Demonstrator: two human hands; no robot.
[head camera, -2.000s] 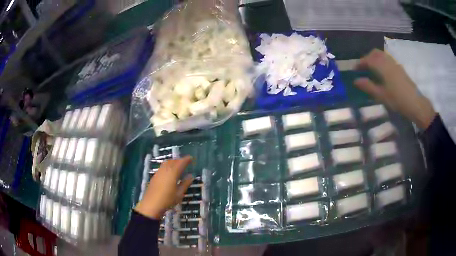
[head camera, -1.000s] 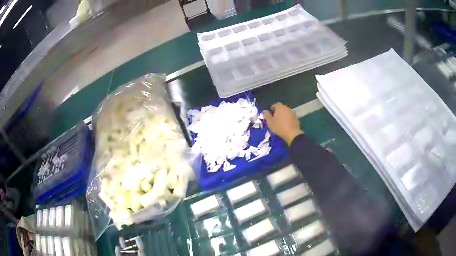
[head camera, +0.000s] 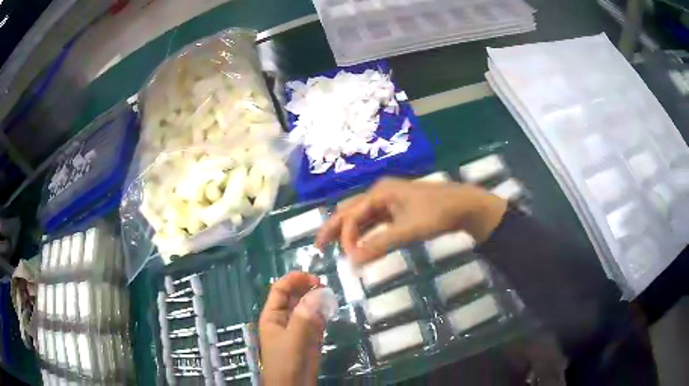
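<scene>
My left hand (head camera: 291, 320) is at the lower middle and pinches a small, shiny white fitting (head camera: 326, 303) between thumb and fingertips. My right hand (head camera: 404, 219) is above and to the right of it, over the clear blister tray (head camera: 344, 348), fingers curled and pointing left. Its fingertips are blurred, so I cannot tell if they hold a small part. White housings (head camera: 397, 341) lie in rows in the tray; one (head camera: 304, 226) sits at its upper left. Right hand and forearm hide part of the rows. Small loose white parts (head camera: 344, 117) are heaped in the blue parts bin (head camera: 366, 175).
A clear bag of cream plastic parts (head camera: 215, 188) lies left of the bin. The stem tray (head camera: 200, 332) is at the lower left, a filled tray stack (head camera: 79, 301) far left. Large white blister trays (head camera: 597, 158) are at right, a second stack (head camera: 423, 29) at the far side.
My right hand has moved from the blue bin back towards me, over the tray. My left hand has come into view, holding a white fitting. The camera view has shifted.
</scene>
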